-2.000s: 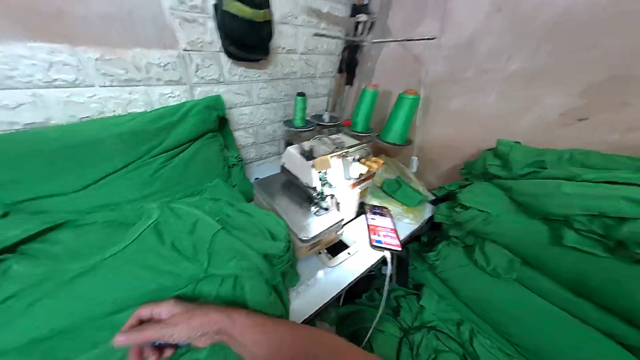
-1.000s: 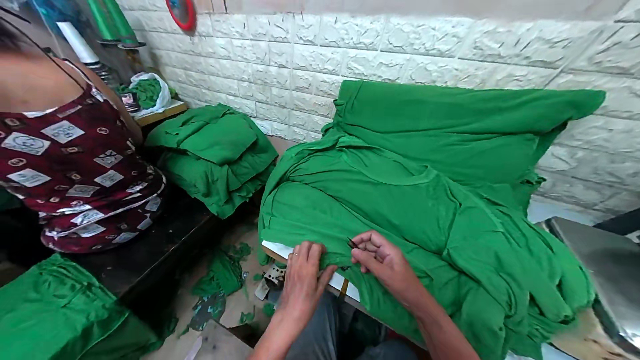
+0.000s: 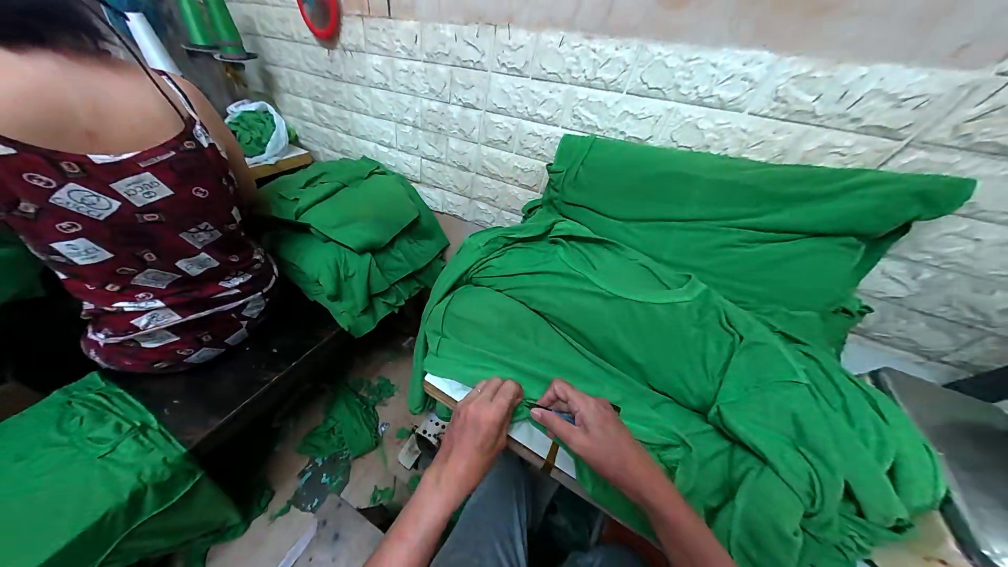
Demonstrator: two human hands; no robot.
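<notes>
Green knit fabric (image 3: 630,299) lies heaped over a white-topped table (image 3: 543,441) in front of me. At the table's near edge my left hand (image 3: 484,417) pinches the edge of the fabric, fingers closed. My right hand (image 3: 583,417), just beside it, grips a small dark-tipped tool with a blue part (image 3: 563,416), perhaps thread snips; its tip points at the left fingers. The palm of the right hand hides most of the tool.
A person in a patterned top (image 3: 157,252) sits on a dark bench (image 3: 236,386) at left. Green fabric piles (image 3: 354,236) stand beyond. A metal machine plate (image 3: 945,457) is at the right edge. Scraps (image 3: 342,425) litter the floor. A white brick-pattern wall (image 3: 598,79) stands behind.
The view has swung left from the sewing machine and thread cones. Since one second ago, my left hand has come closer to my right hand at the fabric edge.
</notes>
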